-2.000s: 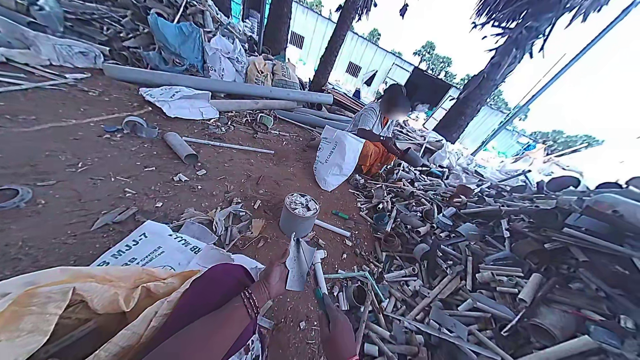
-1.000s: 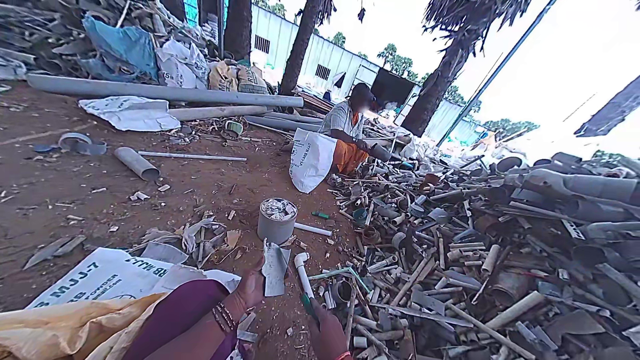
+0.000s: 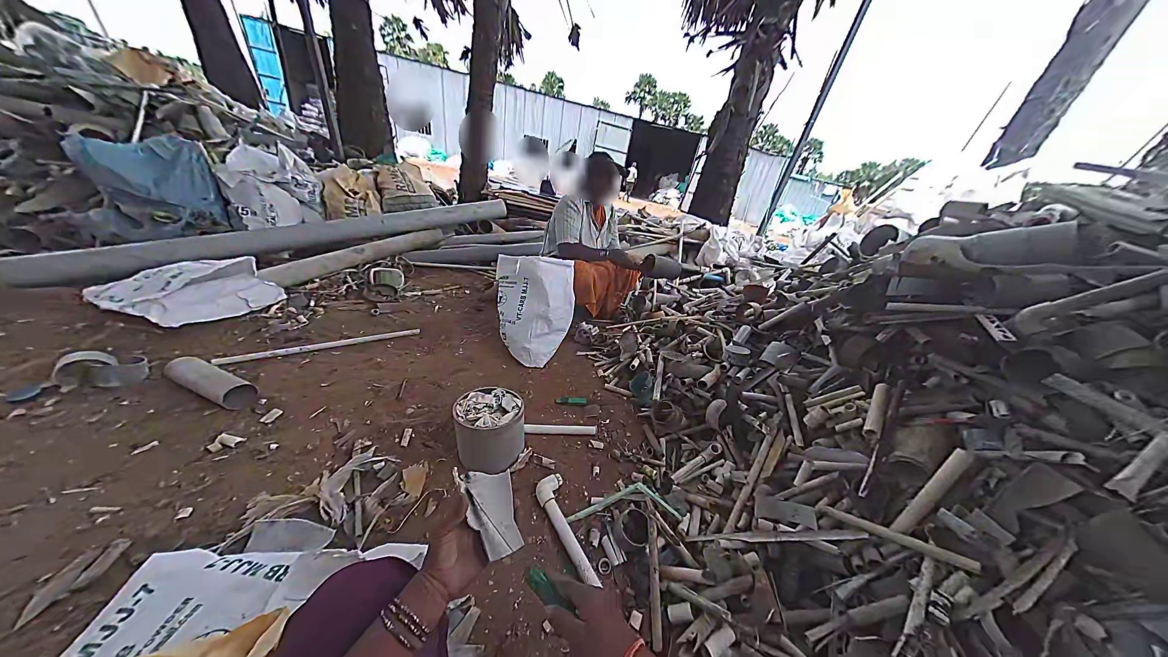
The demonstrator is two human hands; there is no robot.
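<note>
My left hand (image 3: 456, 552), with beaded bracelets at the wrist, holds a flat grey plastic pipe piece (image 3: 494, 514) upright. Lower right of it, my right hand (image 3: 593, 616) is closed around a green thing (image 3: 547, 589), perhaps a handle, mostly hidden by the fingers. A white plastic pipe with an elbow fitting (image 3: 568, 529) runs up and left from beside that hand; whether the hand grips it I cannot tell. Just beyond the flat piece stands a short, wide grey pipe section (image 3: 489, 447), filled with small pale fragments.
A large heap of scrap pipes (image 3: 821, 456) covers the right side. A seated person (image 3: 593, 237) holds a pipe piece beside a white woven sack (image 3: 536, 310). Long grey pipes (image 3: 255, 242) lie at the back left, near another scrap heap. A printed sack (image 3: 201, 593) lies at my lower left.
The view has shifted somewhat. My hands have moved slightly apart, and the flat piece and the white elbow pipe, close together two seconds ago, now show a wider gap.
</note>
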